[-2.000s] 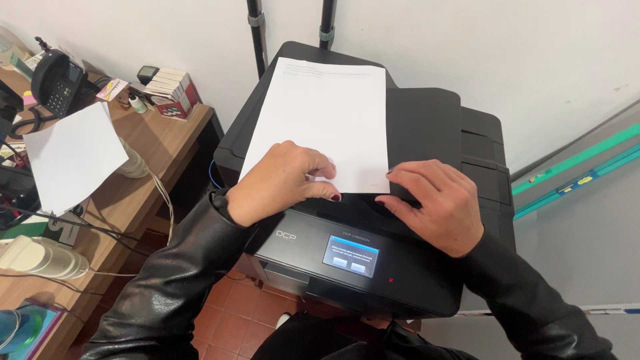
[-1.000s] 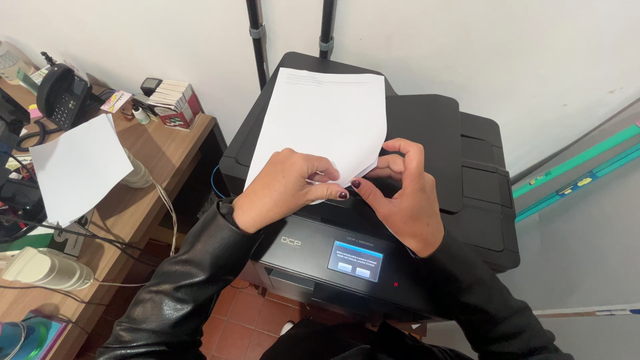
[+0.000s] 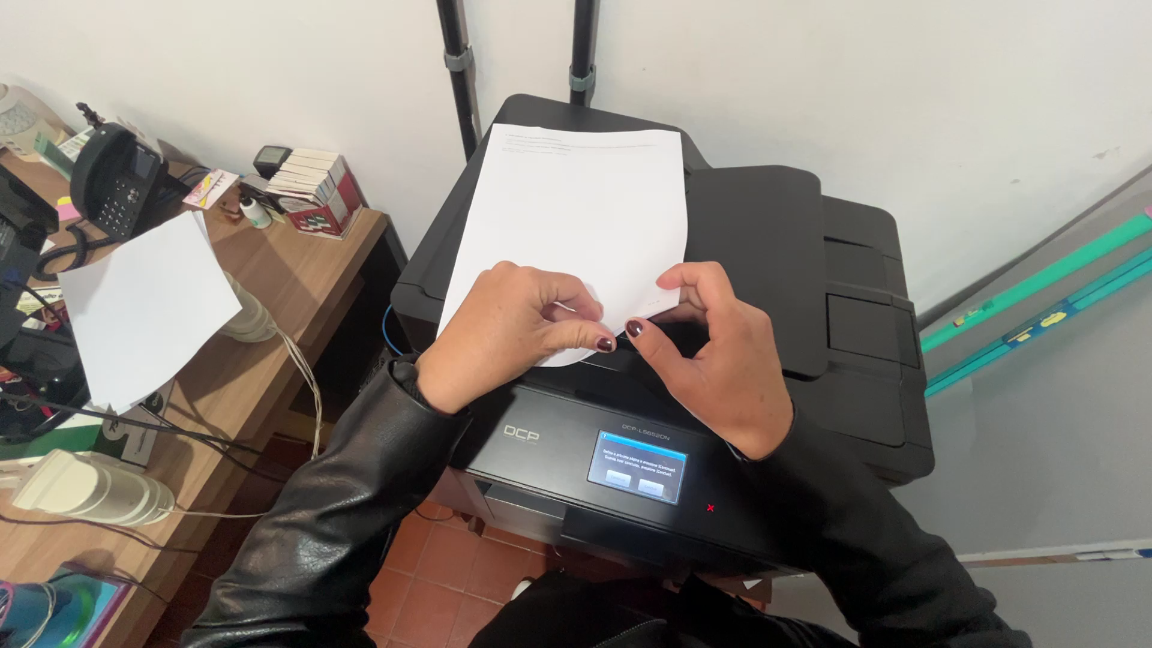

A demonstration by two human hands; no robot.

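White paper sheets with a few printed lines at the far end lie on top of a black multifunction printer. My left hand pinches the near edge of the paper between thumb and fingers. My right hand is at the near right corner, its thumb and fingers around the slightly lifted edge. Both thumbs nearly meet at that edge. How many sheets there are, I cannot tell. Below my hands, the printer's touchscreen is lit and bears writing.
On the left, a wooden desk holds a black desk phone, a box of cards or papers, another white sheet, a white plastic container and cables. Black poles stand behind the printer; a teal bar is at right.
My right hand has moved from the printer's surface beside the paper's corner onto the corner, which has lifted and curved. My left hand remains at the near edge.
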